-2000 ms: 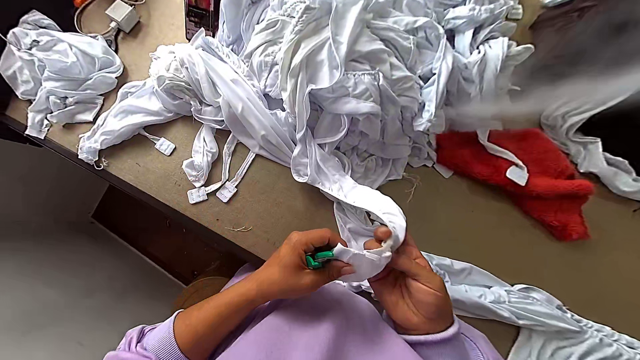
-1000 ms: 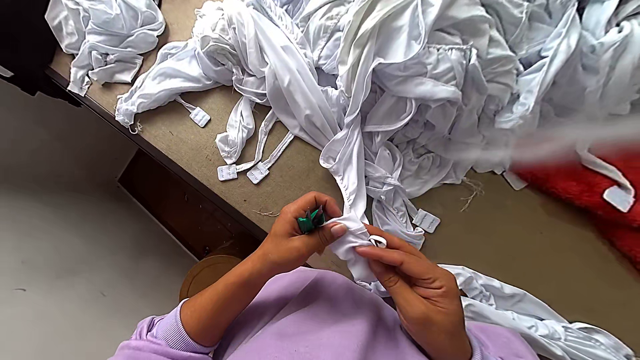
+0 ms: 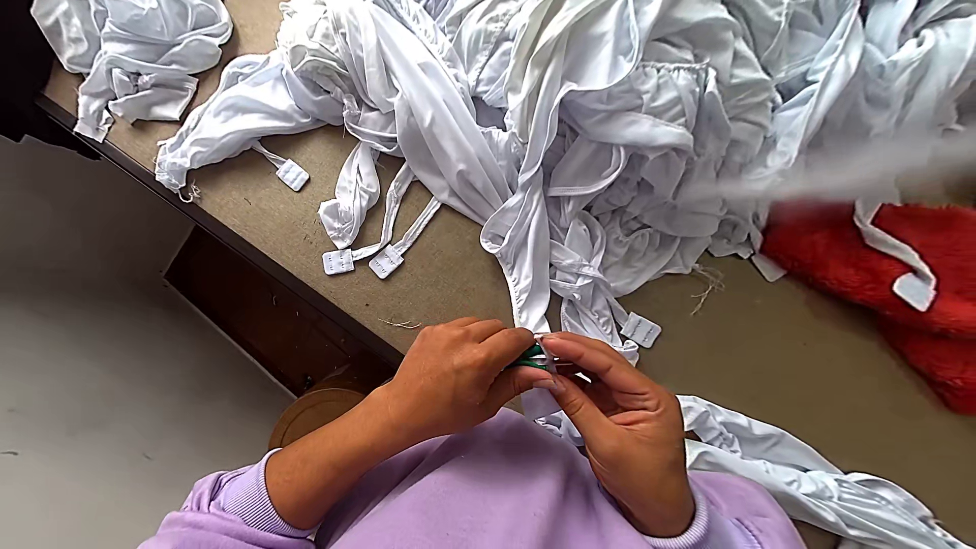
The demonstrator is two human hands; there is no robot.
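My left hand (image 3: pixel 465 374) is closed on a small green-handled cutting tool (image 3: pixel 531 357), mostly hidden in the fingers. My right hand (image 3: pixel 625 427) pinches the edge of a white fabric garment (image 3: pixel 530 282) between thumb and fingers, against the tool's tip. The hands meet just above my lap. From them the garment runs up into a large heap of white garments (image 3: pixel 640 137). A white hook-and-eye tab (image 3: pixel 641 329) lies just beyond my right hand. More such tabs (image 3: pixel 386 261) on thin straps lie on the tabletop to the left.
The brown tabletop (image 3: pixel 450 282) has a dark edge running diagonally at the left. A separate white bundle (image 3: pixel 152 53) lies at the upper left. Red plush fabric (image 3: pixel 915 267) is at the right, with white cloth (image 3: pixel 793 473) below it. A round brown stool (image 3: pixel 316 415) stands below the edge.
The white band held in a loop two seconds ago now hangs straighter from the heap to my fingers. My hands have come together at its edge, with the green tool between them.
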